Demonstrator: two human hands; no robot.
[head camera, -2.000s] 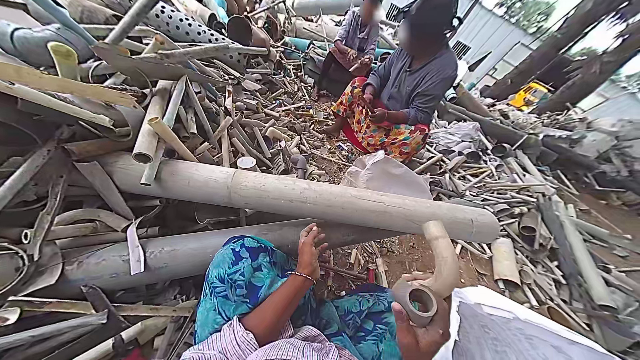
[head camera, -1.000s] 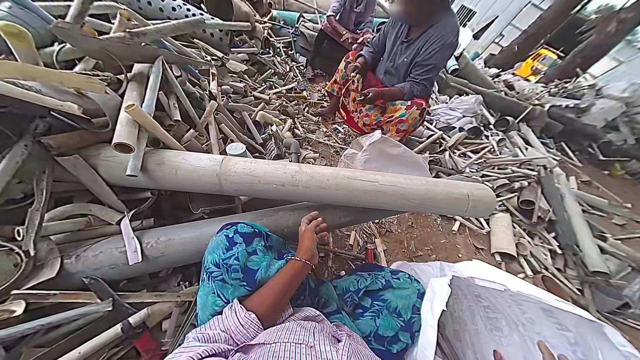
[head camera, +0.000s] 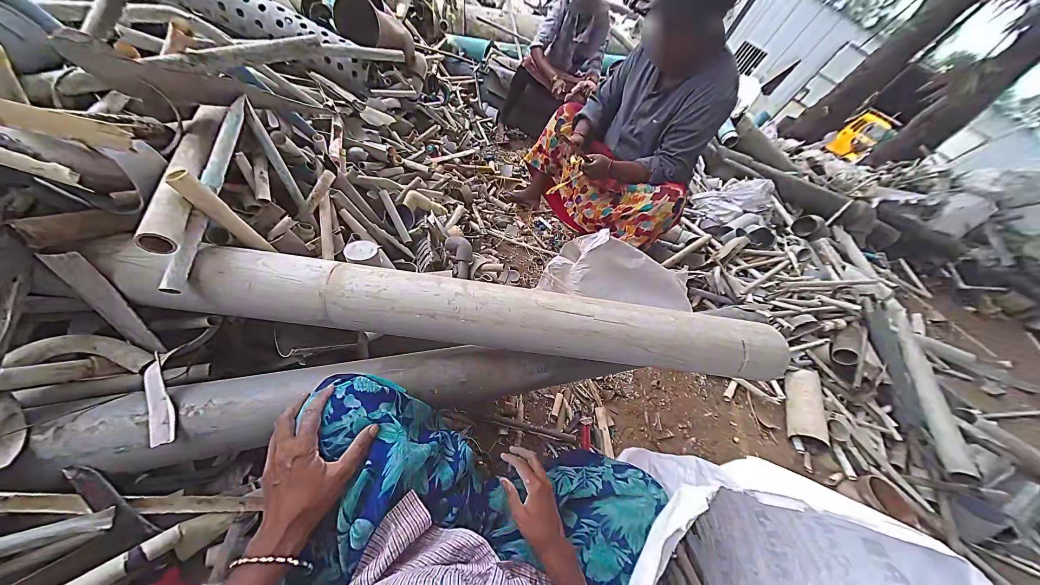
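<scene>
My left hand (head camera: 313, 467) rests with spread fingers on my knee, over blue floral cloth (head camera: 390, 439); a beaded bracelet is at its wrist. Over my lap my right hand (head camera: 536, 504) is raised, palm turned inward, fingers apart and holding nothing. Right of it lies a white woven sack (head camera: 691, 479) with a grey sheet-like piece (head camera: 796, 536) at its mouth. In front of my knees a long, thick pale plastic pipe (head camera: 487, 313) lies across a grey pipe (head camera: 227, 410).
Heaps of scrap pipe (head camera: 382, 187) spread left and ahead. Another person (head camera: 674, 106) sits beyond the pale pipe, near a white sack (head camera: 613, 272), with a second person (head camera: 569, 49) behind. More pipe offcuts (head camera: 902, 366) lie at right. Bare soil (head camera: 691, 406) shows beyond my lap.
The curved pipe fitting that my right hand held two seconds ago is out of sight. My right hand has come back over my lap from the lower right. My left hand now rests on my knee.
</scene>
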